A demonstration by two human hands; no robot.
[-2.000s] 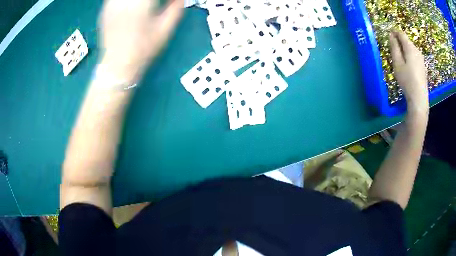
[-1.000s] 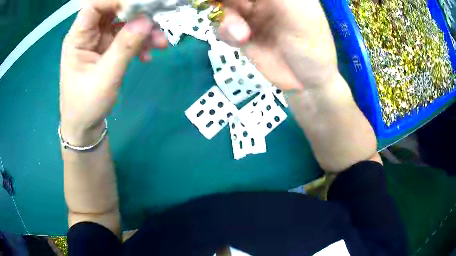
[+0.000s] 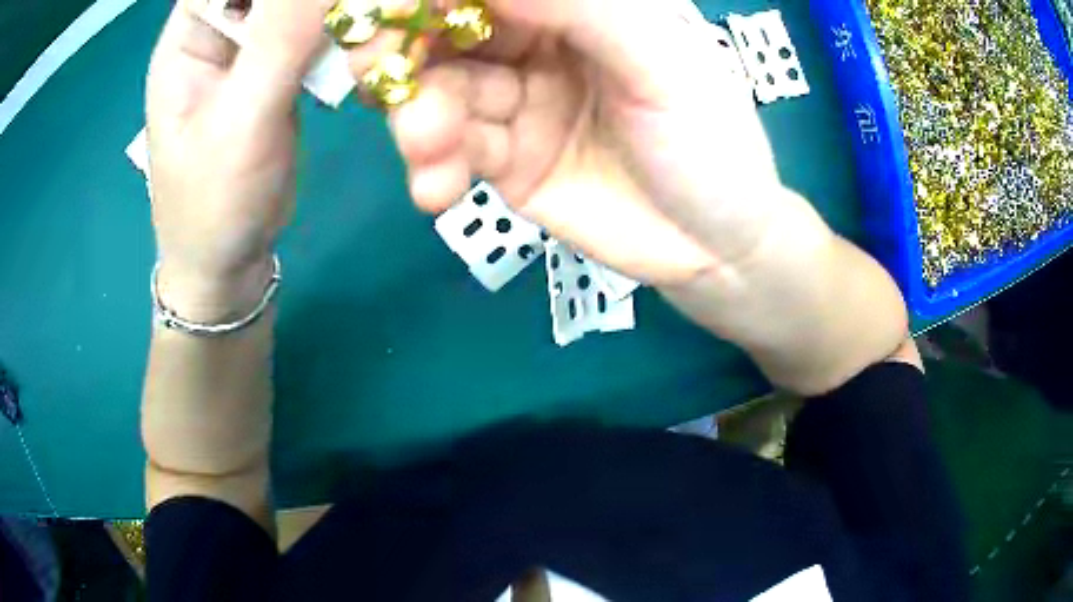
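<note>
My left hand (image 3: 230, 141) is at the upper left, partly cut off by the top edge, and holds a white perforated plate (image 3: 330, 77) that shows beside its fingers. My right hand (image 3: 588, 141) is at the top centre, fingers curled around several shiny gold metal fittings (image 3: 394, 80), close against the plate. Which holes of the held plate are filled cannot be told. Loose white plates (image 3: 492, 235) with empty holes lie overlapping on the table, mostly covered by my right hand.
A blue tray (image 3: 882, 153) full of small gold and silver fittings stands at the right. A white plate edge (image 3: 138, 153) shows behind my left wrist. The green table (image 3: 388, 365) has a white curved edge strip. A dark object (image 3: 10, 398) lies at the far left.
My right hand has gone from the blue tray to the top centre, beside my left hand, and now holds gold fittings. My left hand has taken hold of a white plate.
</note>
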